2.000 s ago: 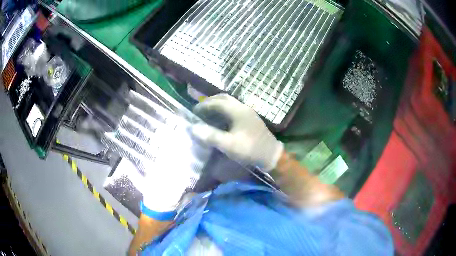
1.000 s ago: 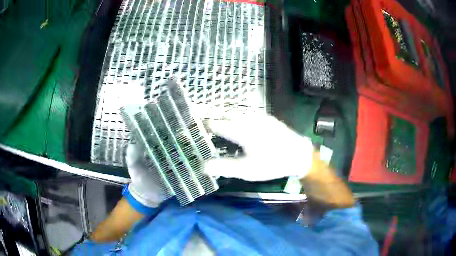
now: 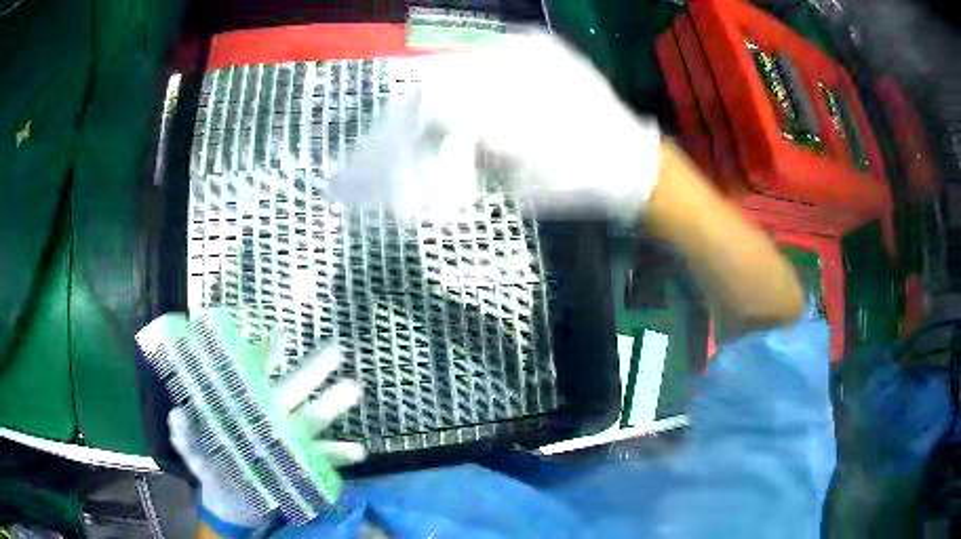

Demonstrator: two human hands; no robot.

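Note:
My gloved left hand (image 3: 321, 395), at the lower left, holds a few silver finned heatsinks (image 3: 227, 405) side by side on its palm, fingers spread to their right. My gloved right hand (image 3: 548, 126) is blurred over the upper part of the large black tray (image 3: 590, 316). A blurred grey shape is at its fingertips; I cannot tell whether it is a heatsink or part of the glove. Rows of silver heatsinks (image 3: 369, 305) lie in the tray under both hands.
A red sheet (image 3: 306, 44) shows at the tray's far edge, with a pale green finned piece (image 3: 455, 28) there. Pale strips (image 3: 647, 374) lie right of the tray on the green mat (image 3: 53, 211). Red foam holders (image 3: 780, 116) are stacked at the right.
The view has swung over the tray. My left hand with the heatsinks is lower and further left. My right hand has moved away from them, up over the tray.

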